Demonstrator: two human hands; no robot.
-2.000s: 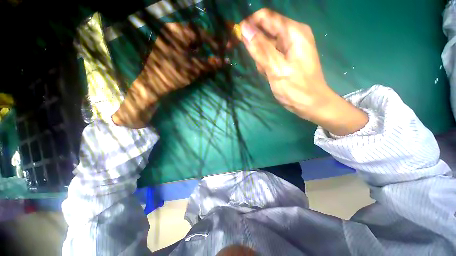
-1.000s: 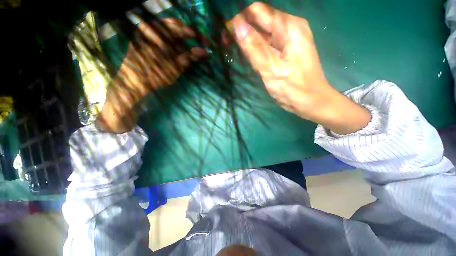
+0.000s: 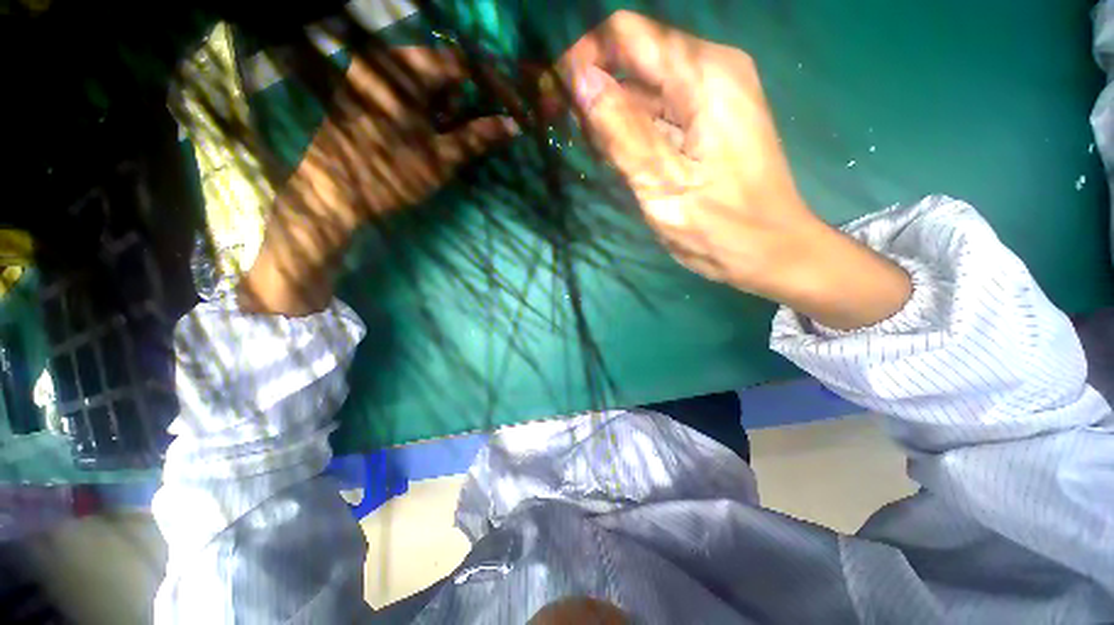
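My left hand (image 3: 385, 140) is over the green mat at the upper left, behind dark hair strands. Its fingers are curled, and what they may hold is hidden by hair and shadow. My right hand (image 3: 684, 147) is just right of it, palm side low, with thumb and index finger pinched together near the left fingertips. Whether something small is between them cannot be told. The green mat (image 3: 733, 342) lies beneath both hands. A bright teal piece (image 3: 486, 25) shows beyond the hands at the top edge.
A long yellow-white bundle in shiny plastic (image 3: 226, 159) lies left of my left wrist. A dark divided tray (image 3: 104, 330) is at the far left, with a yellow thing (image 3: 15, 259) beside it. Small specks lie on the mat at right. A striped sleeve shows at the right edge.
My left hand has shifted left from two seconds ago, slightly back right since one second ago. The yellow-orange thing at my right fingertips two seconds ago no longer shows clearly.
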